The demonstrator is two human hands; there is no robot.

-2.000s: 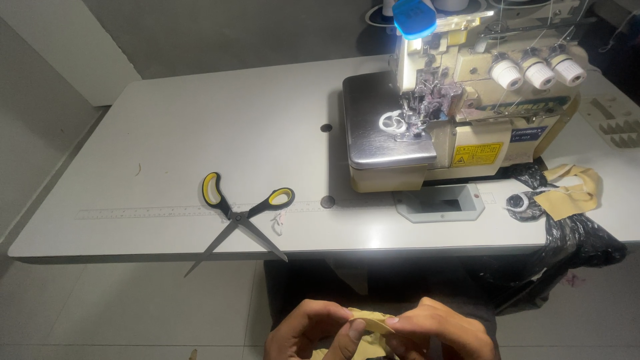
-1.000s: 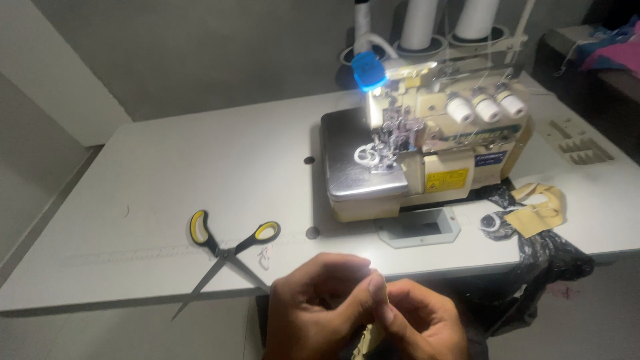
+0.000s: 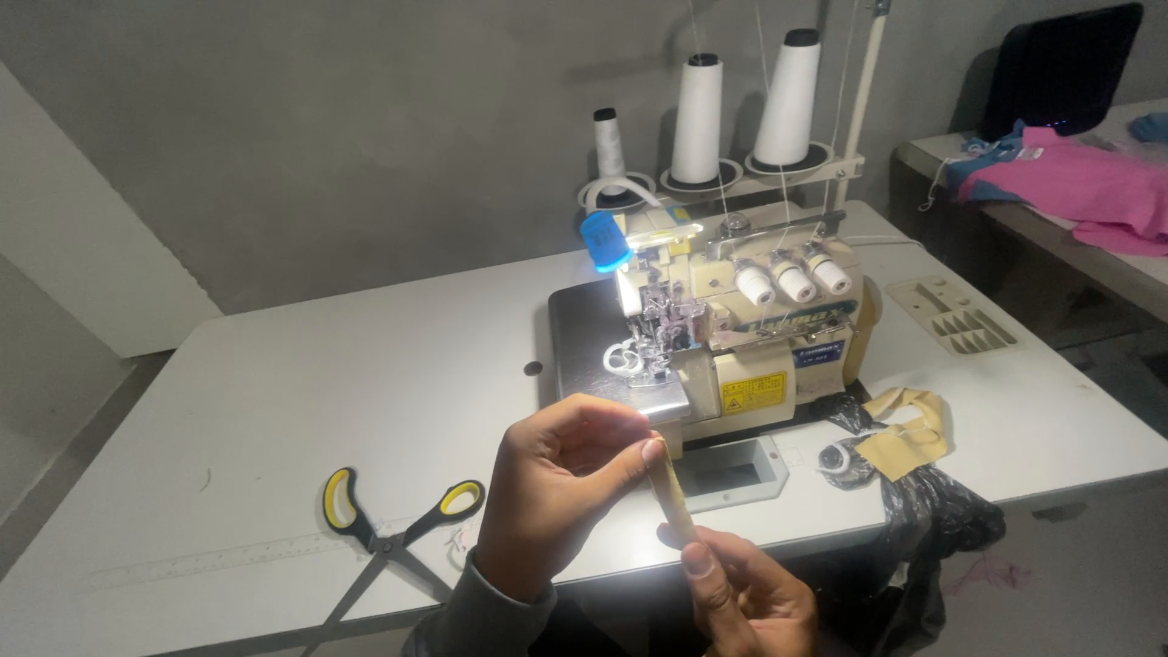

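Between my two hands, a folded strip of yellow fabric (image 3: 672, 500) is stretched in front of the table's front edge. My left hand (image 3: 566, 493) pinches its upper end between thumb and fingertips. Its lower end is gripped by my right hand (image 3: 744, 589), thumb on top. Behind them stands an overlock sewing machine (image 3: 757, 301) with its lamp lit and a loop of white tape (image 3: 623, 359) near the presser foot. Open scissors (image 3: 391, 546) with black and yellow handles lie left of my left hand, blades over the table edge.
A yellow fabric piece (image 3: 905, 436) and a black plastic bag (image 3: 940, 511) are at the table's front right. White thread cones (image 3: 698, 123) stand behind the machine. A ruler marking (image 3: 228, 558) runs along the left front. Pink cloth (image 3: 1077, 187) rests on another table.
My hands have risen from below the table edge to in front of the machine, and the strip now shows stretched between them. The view has tilted up, showing the thread cones.
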